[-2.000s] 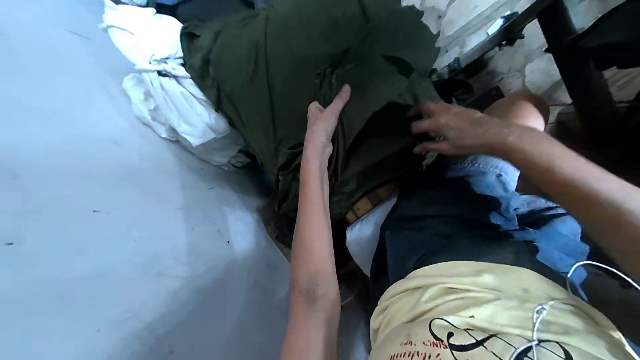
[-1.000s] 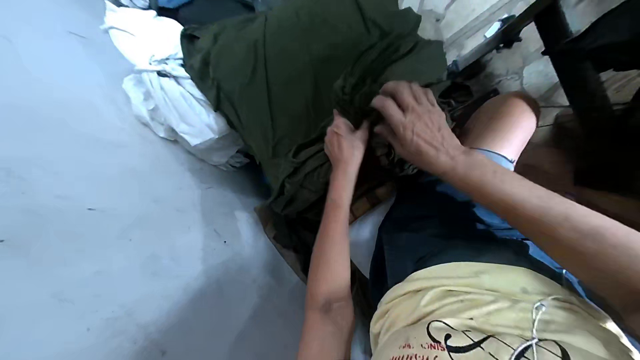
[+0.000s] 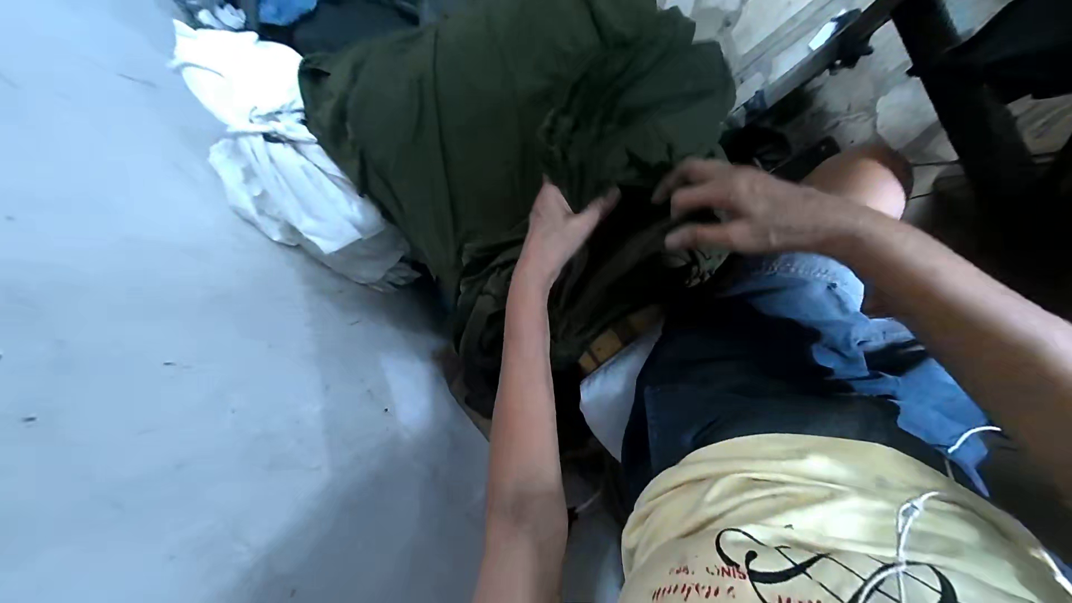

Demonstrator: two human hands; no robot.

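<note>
Dark green cloth [image 3: 494,126] lies in a heap ahead of my legs, smooth at the upper left and bunched near my hands. My left hand [image 3: 561,226] rests on its folds, thumb spread from the fingers, the fingers partly hidden. Just to the right, my right hand [image 3: 729,205] is over the dark folds with its fingers apart and slightly blurred; whether a fingertip touches the cloth I cannot tell. Below the hands a strip of brown checked cloth [image 3: 620,337] shows under the green.
A knotted white cloth [image 3: 289,180] lies against the heap's left side, with dark and blue fabric [image 3: 352,29] behind it. The pale grey surface [image 3: 167,377] spreads at left. Dark metal framing [image 3: 963,100] stands at upper right, by a rough stone-like surface [image 3: 913,117]. My bent knee is beside the heap.
One second ago both hands were close together on bunched green cloth; now they are apart, the right hand further right with its fingers spread. The folds between them have loosened and look darker.
</note>
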